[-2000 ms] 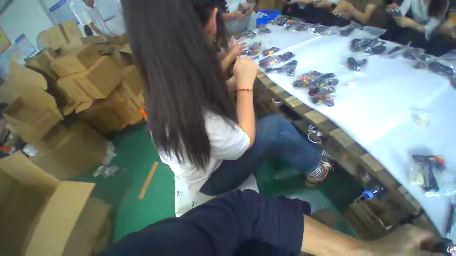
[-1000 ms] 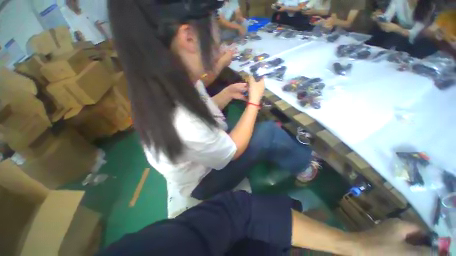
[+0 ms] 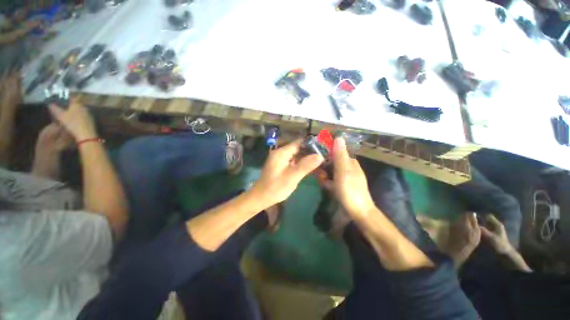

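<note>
My left hand (image 3: 282, 173) and my right hand (image 3: 347, 178) are together at the table's front edge, over my lap. My left fingertips hold a black part (image 3: 316, 147). A bright red part (image 3: 325, 139) shows between the two hands, touching my right thumb and fingers. Clear plastic (image 3: 353, 141) shows just behind my right fingertips. The hands are slightly blurred, and I cannot tell how the black and red parts join.
The white-covered table (image 3: 231, 44) holds several dark bundles, some with red and orange bits. A black bundle (image 3: 415, 112) lies at the right. People sit on both sides; a neighbour's hand (image 3: 76, 121) is at the left. The table has a wooden frame (image 3: 400, 156).
The view has swung right, from the neighbour and cardboard boxes to the table in front. Both my hands now show together; before, one arm reached the lower right corner with a dark-and-red item.
</note>
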